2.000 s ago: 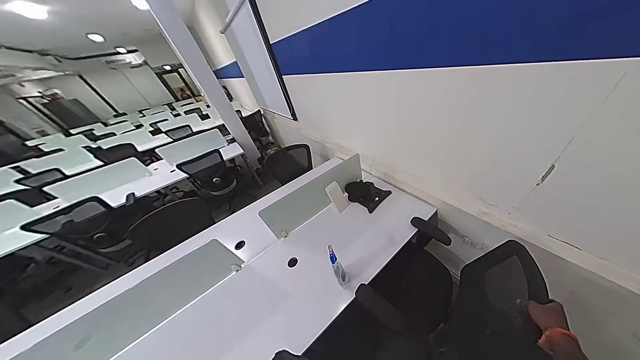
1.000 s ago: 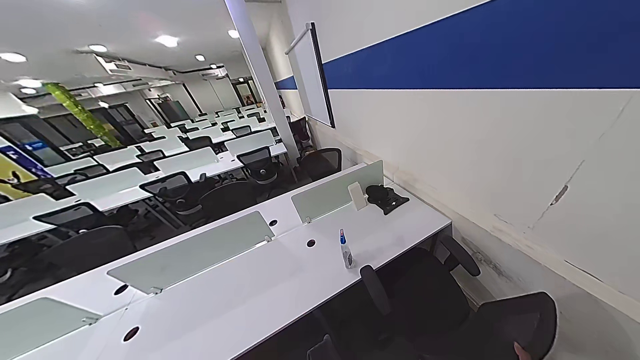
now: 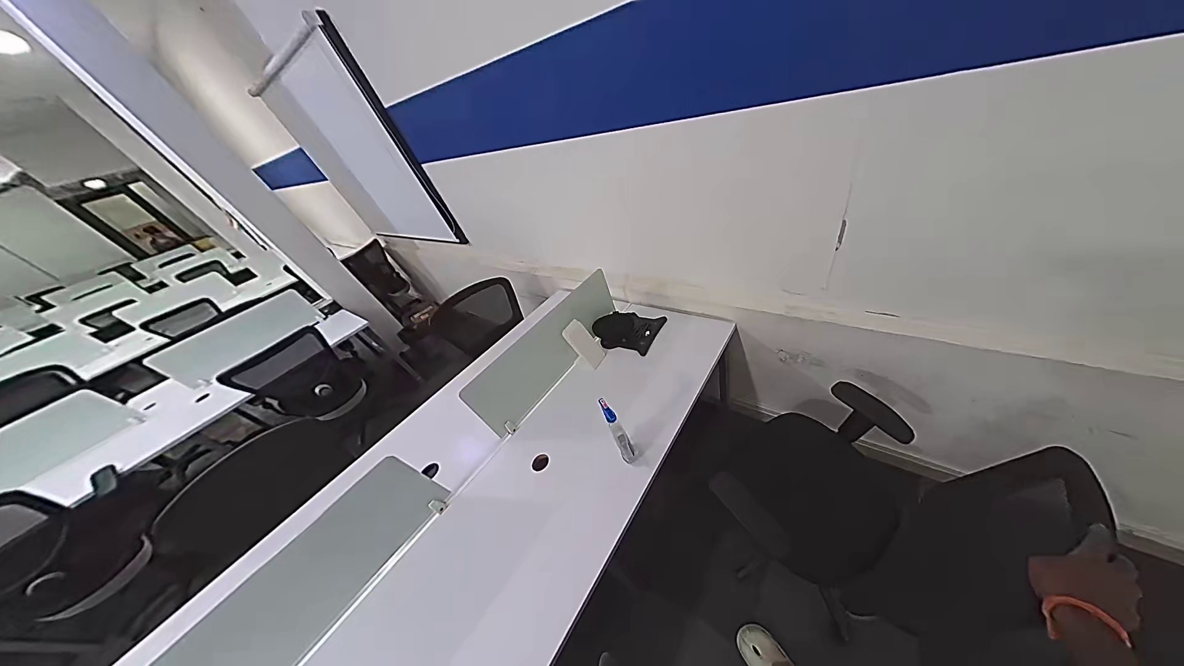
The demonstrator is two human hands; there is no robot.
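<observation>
At the lower right my right hand [image 3: 1087, 578], with an orange band at the wrist, grips the top of the backrest of a black office chair [image 3: 980, 536]. The chair stands beside the long white desk [image 3: 518, 546], its seat and armrests toward the desk. My left hand is out of view. On the desk stands a clear spray bottle [image 3: 618, 435] with a blue top, near the front edge. Farther back a black object [image 3: 631, 331], its kind unclear, lies beside a small pale panel [image 3: 585, 345] that leans by the frosted divider.
Frosted glass dividers [image 3: 546, 370] run along the desk. A round cable hole [image 3: 540, 462] sits near the bottle. The wall [image 3: 971, 231] rises behind the chair. More mesh chairs [image 3: 291, 370] and desks fill the left. A shoe [image 3: 760, 645] shows on the floor.
The chair has moved out from the desk, and more floor shows between them. My right hand shows more fully than one second ago. The view has turned toward the right.
</observation>
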